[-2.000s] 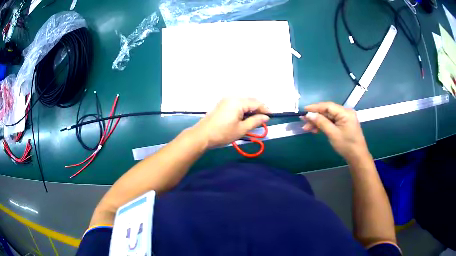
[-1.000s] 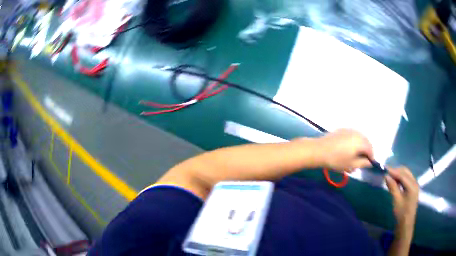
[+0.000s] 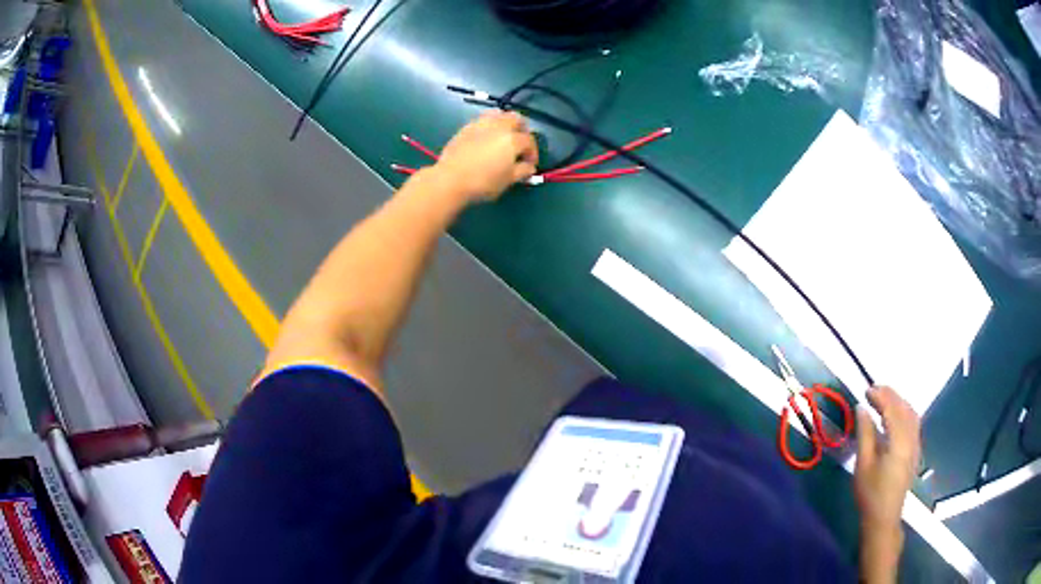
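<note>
The long black sleeving runs from its pale-banded end at the upper left, across the edge of the white sheet, to my right hand, whose fingers pinch its other end. My left hand is over the red wires, its fingers curled beside their white band. The hand hides part of the wires, and whether it grips them cannot be told. Thin black wire loops lie just behind. The red-handled scissors lie on the measuring strip, touched by neither hand.
Clear plastic bags lie at the far right and a crinkled plastic piece behind the sheet. The black coil is cut off at the top edge. More red wires lie upper left. The bench edge borders the grey floor.
The view has turned left. My left hand has left the sleeving near my right hand and moved out to the red wires. My right hand still holds the sleeving end. The scissors are now uncovered.
</note>
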